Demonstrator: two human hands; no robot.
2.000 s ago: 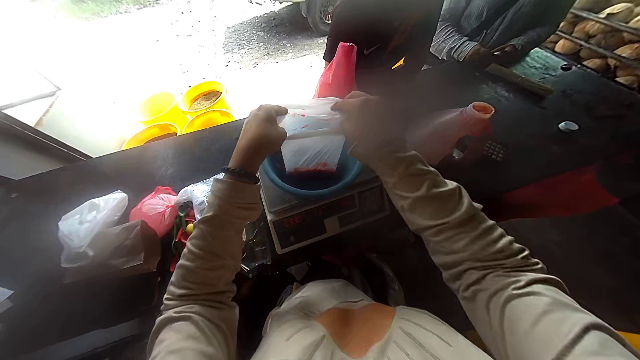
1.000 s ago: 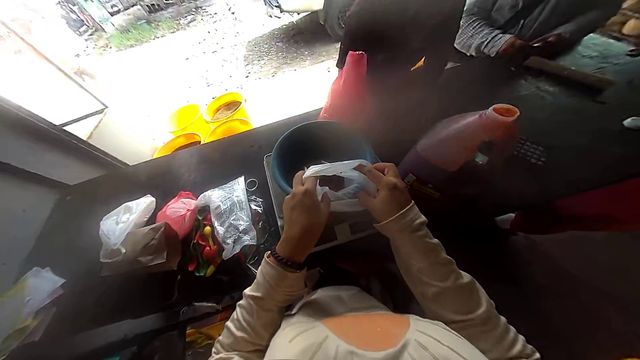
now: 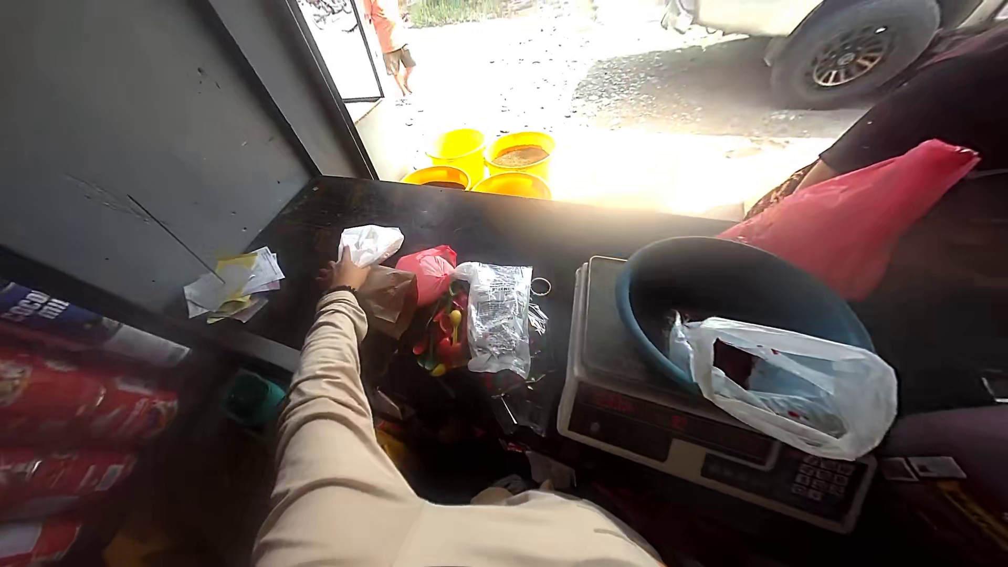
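My left hand (image 3: pixel 346 273) reaches to the white plastic bag bundle (image 3: pixel 373 243) on the dark counter, its fingers at the bag's near left side; whether they grip it is unclear. A brown bag (image 3: pixel 388 298) and a red plastic bag (image 3: pixel 429 272) lie beside it. Right of these are colourful plastic spoons (image 3: pixel 449 335) and a clear plastic packet (image 3: pixel 501 319). An open white plastic bag (image 3: pixel 858 394) with something dark inside rests at the rim of a blue-grey basin (image 3: pixel 642 327), which stands on a digital scale (image 3: pixel 583 370). My right hand is not clearly visible.
Several yellow buckets (image 3: pixel 524 150) stand beyond the counter. Paper slips (image 3: pixel 236 283) hang on a spike at the grey wall. A large red plastic bag (image 3: pixel 835 220) is behind the basin, near a person in dark clothing (image 3: pixel 921 118). Red packages (image 3: pixel 63 402) are at lower left.
Both hands have left the open white bag, which now lies at the basin's edge. My left hand has moved left to the bundled bags. The view has swung left.
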